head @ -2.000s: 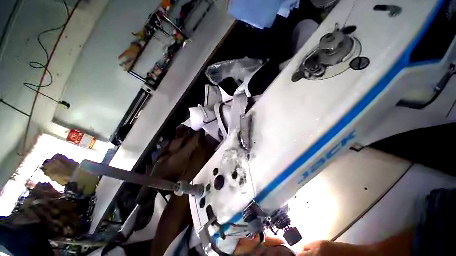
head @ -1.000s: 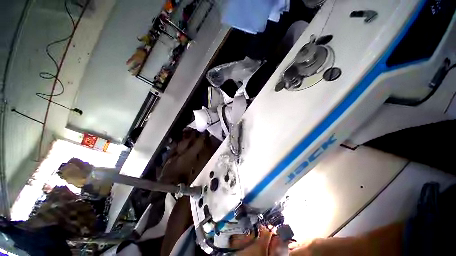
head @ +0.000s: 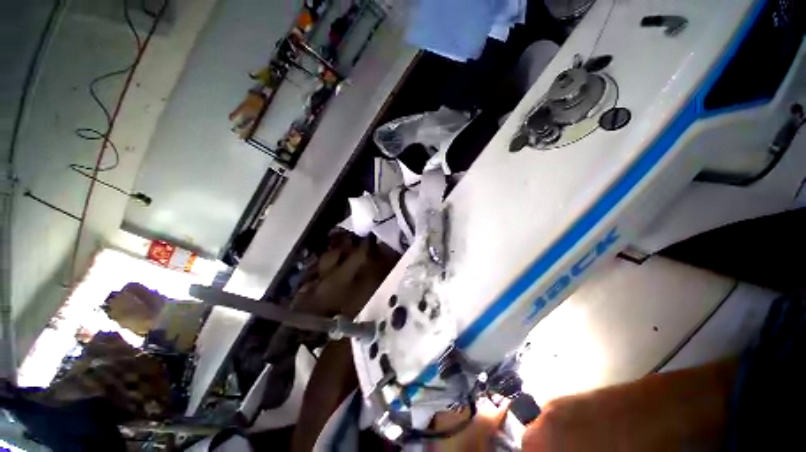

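Observation:
The white sewing machine head (head: 530, 221) with a blue stripe and "JACK" lettering runs diagonally across the right half. Its needle end is at the bottom centre, beside the bright lamp glare (head: 570, 349). My right hand (head: 574, 424) comes in from the lower right, cut off by the bottom edge, by the needle area. Part of my left hand (head: 464, 428) shows behind the metal parts at the bottom edge. The fingertips of both hands and whatever they touch are hidden or washed out. Brown fabric (head: 323, 402) lies left of the needle end.
Grey-white pieces (head: 411, 207) lie tangled behind the machine head. A dark brown fabric pile (head: 349, 269) is beside them. A light blue cloth (head: 460, 26) hangs at the top. A long pale worktable (head: 305, 194) runs behind. A heap of brown bundles (head: 110, 375) is at far left.
The camera view has shifted slightly. My right hand and forearm show larger and higher beside the needle area than before. The fabric piles look unchanged.

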